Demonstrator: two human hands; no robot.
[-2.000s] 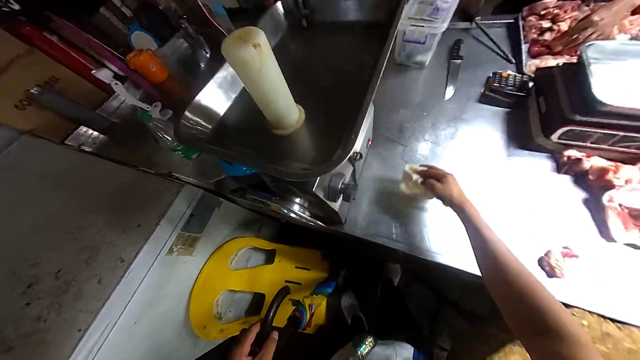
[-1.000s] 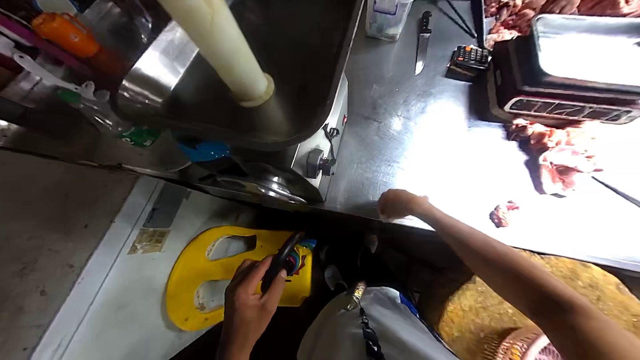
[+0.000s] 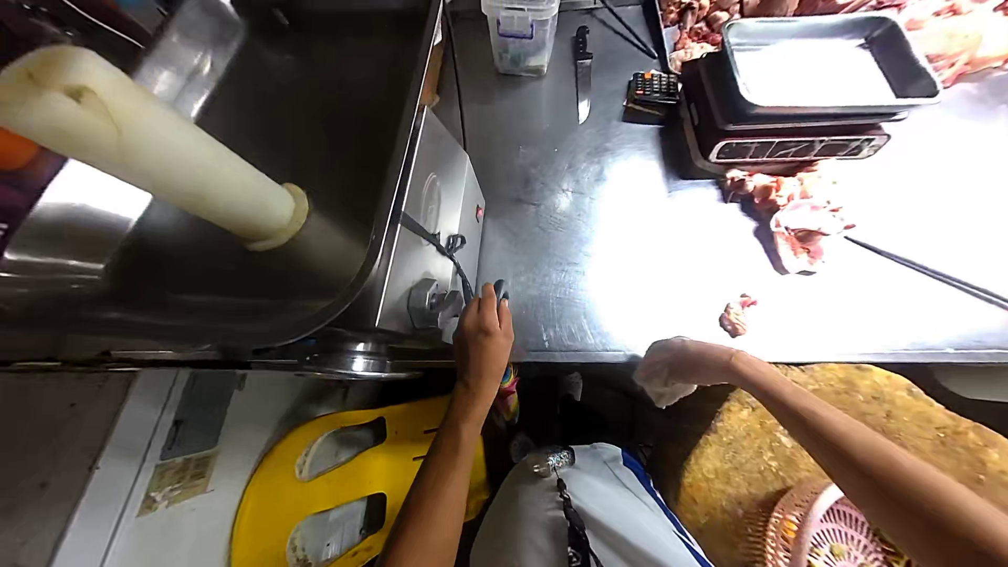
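Note:
My left hand (image 3: 482, 335) is closed on the dark handle of a folded umbrella (image 3: 508, 390) at the counter's front edge, beside the knob of a steel meat grinder (image 3: 431, 213). A whitish pusher (image 3: 189, 161) stands in the grinder's tray. My right hand (image 3: 681, 366), at the front edge of the steel counter (image 3: 535, 236), holds a crumpled translucent plastic bag or glove that partly hides its fingers. A small meat scrap (image 3: 737, 315) lies just behind it, with larger meat pieces (image 3: 803, 228) further back.
A digital scale (image 3: 799, 150) with a metal tray stands at the back right, beside a calculator (image 3: 655, 88). A knife (image 3: 583, 75) and a plastic tub (image 3: 521, 39) are behind. Below are a yellow plastic chair (image 3: 394, 449), a chopping block (image 3: 756, 425) and a pink basket (image 3: 827, 528).
My left hand has risen with the umbrella handle from over the yellow chair to the counter's edge. My right hand has come from over the counter to its front edge. The view has shifted.

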